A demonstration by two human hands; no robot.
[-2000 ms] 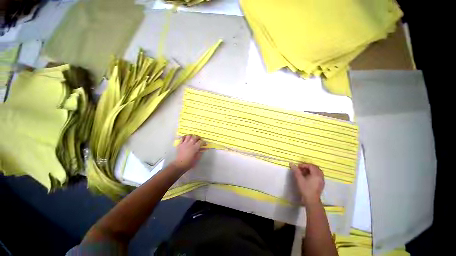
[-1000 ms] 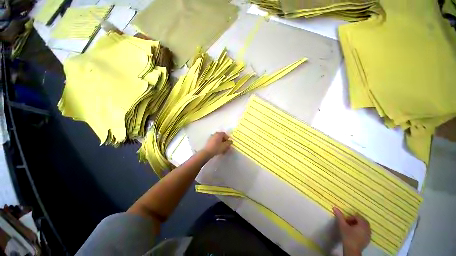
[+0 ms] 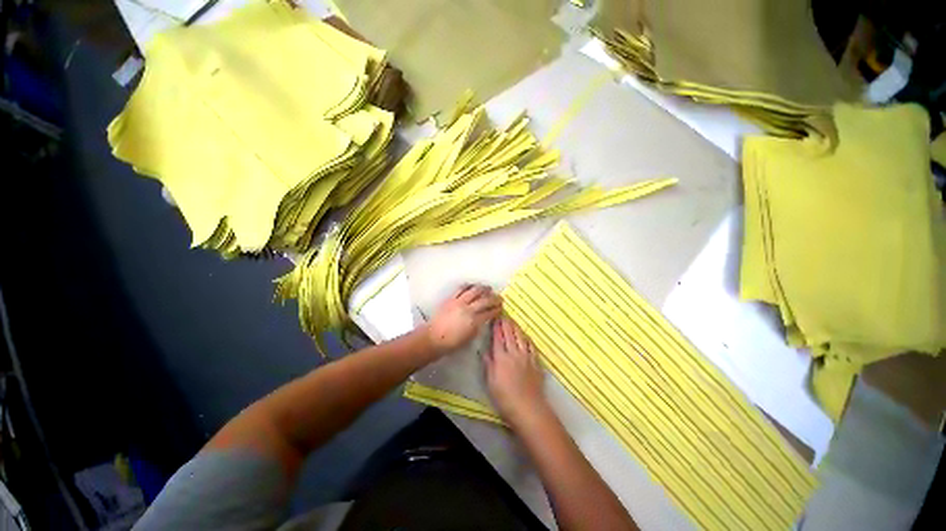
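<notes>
A row of laid yellow strips [image 3: 654, 363] with thin dark parallel lines lies flat on a pale grey board [image 3: 456, 365]. My left hand [image 3: 464, 314] rests at the row's near left corner, fingers bent over the strip ends. My right hand [image 3: 513, 363] lies beside it, fingers flat on the lower left edge of the row. Whether either hand grips a strip cannot be told. Loose strips [image 3: 451, 402] lie on the board near my body, partly hidden by my right arm.
A strip bundle [image 3: 415, 207] spreads left of the row. Yellow panels [image 3: 249, 114] are stacked far left, another yellow stack [image 3: 845, 228] at right. Olive-tan panels [image 3: 451, 47] lie at the top. White sheet [image 3: 742, 316] shows right of the row. Dark floor lies at left.
My right hand has moved from the far right part of the row to its left end, next to my left hand. The view has turned, so the row appears steeper.
</notes>
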